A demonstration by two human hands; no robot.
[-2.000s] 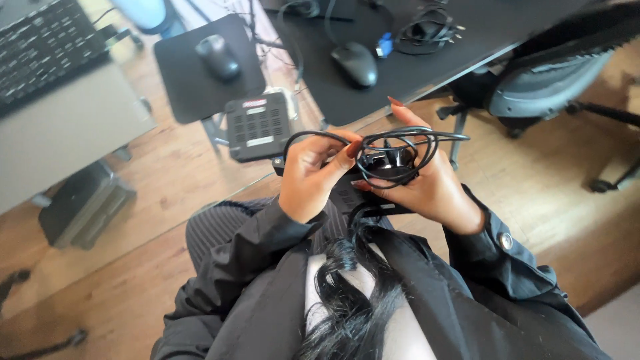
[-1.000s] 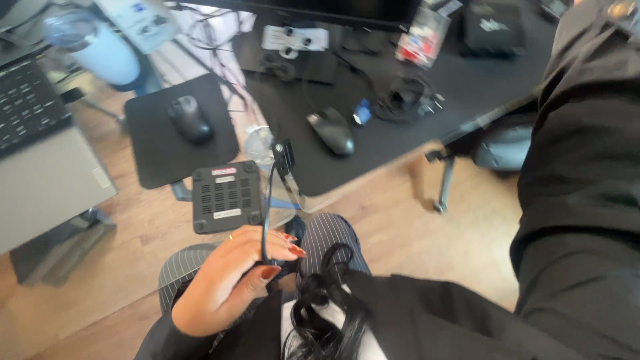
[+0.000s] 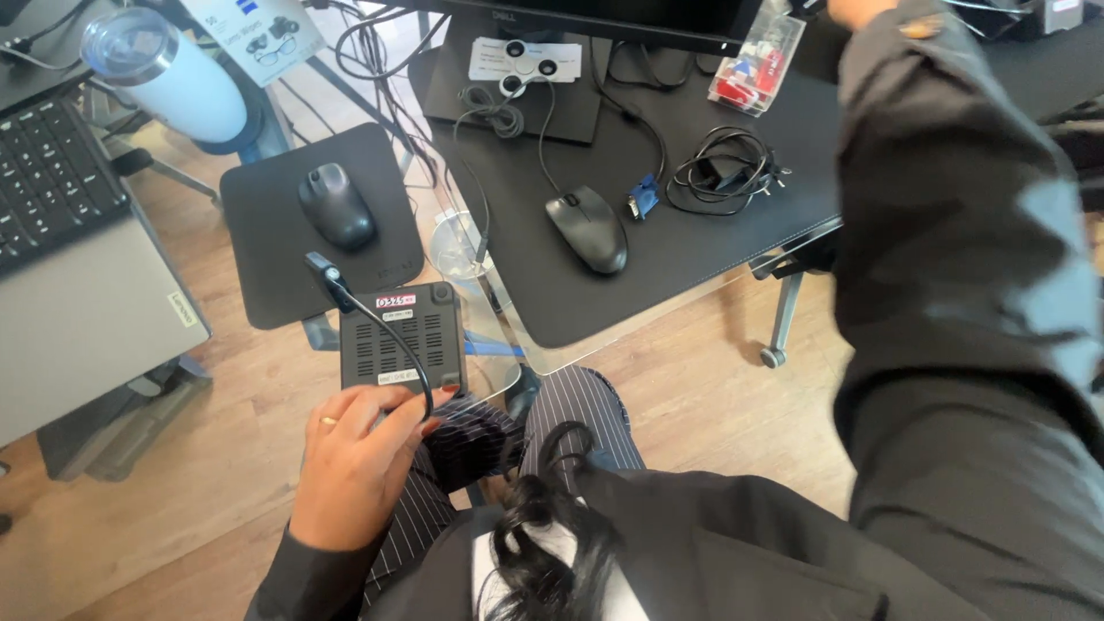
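My left hand (image 3: 362, 461) pinches a black cable (image 3: 404, 341) between thumb and fingers. The cable's dark plug end (image 3: 329, 280) stands up over the edge of the mouse pad. Just beyond that hand, a black vented device (image 3: 403, 332) with labels and round feet lies on the glass desktop. My right arm stretches forward, and only part of my right hand (image 3: 862, 10) shows at the top edge; its fingers and anything in them are cut off. Below and left of it, a clear plastic box (image 3: 759, 65) holds red and white items.
Mice (image 3: 336, 205) (image 3: 588, 231) lie on dark mats. Nearby are a blue VGA plug (image 3: 642, 197), a coiled black cable (image 3: 724, 172), a monitor (image 3: 604, 15), a fidget spinner (image 3: 522, 67), a light-blue tumbler (image 3: 172, 82) and a laptop (image 3: 95, 302).
Two seconds ago both hands were together at a coiled black cable. My right hand has since left it and reached forward. My left hand still holds a cable, now by the vented device.
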